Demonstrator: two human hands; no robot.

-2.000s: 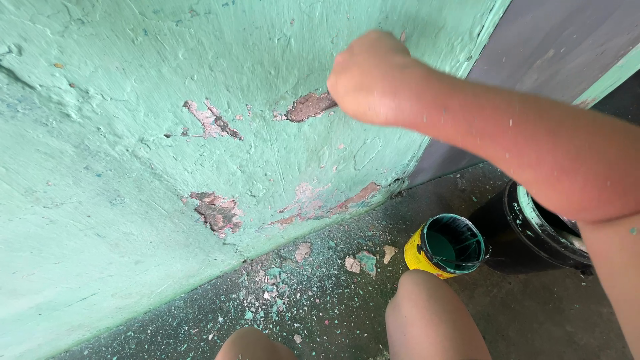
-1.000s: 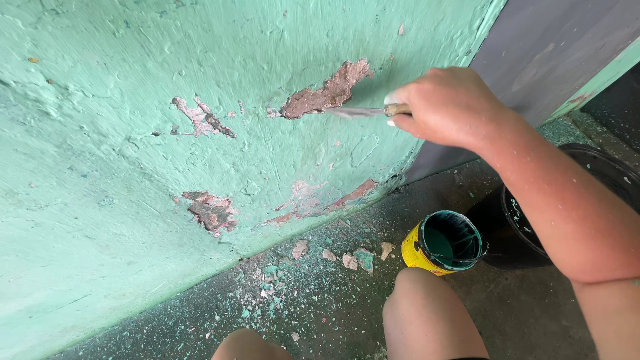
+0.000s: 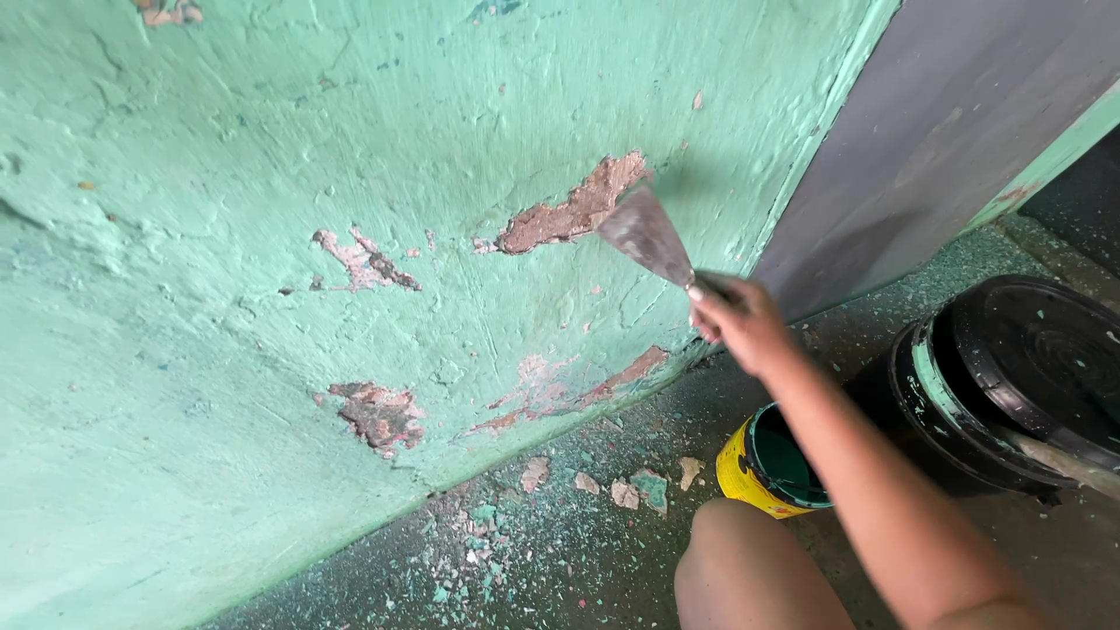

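My right hand [image 3: 735, 315] grips the handle of a metal paint scraper [image 3: 647, 234]. The scraper's wide blade points up and left, with its edge at the right end of a bare brownish patch [image 3: 569, 210] in the green painted wall [image 3: 490, 114]. More peeled patches show on the wall: a pinkish one [image 3: 363, 262] to the left, a grey-brown one [image 3: 378, 416] lower left, and a long one [image 3: 626, 374] near the wall's foot. My left hand is not in view.
Paint flakes [image 3: 626, 493] and crumbs lie on the dark floor [image 3: 560, 560] along the wall. A yellow paint can [image 3: 744, 468] with dark green inside stands beside my knee [image 3: 752, 569]. Behind my forearm is a black bucket [image 3: 927, 394] with a black lid [image 3: 1041, 350]; a grey panel [image 3: 927, 131] adjoins the wall.
The scraper, hidden two seconds ago and seen edge-on one second ago, now shows its blade face. The bare patch behind my hand came into view as the hand moved right and down.
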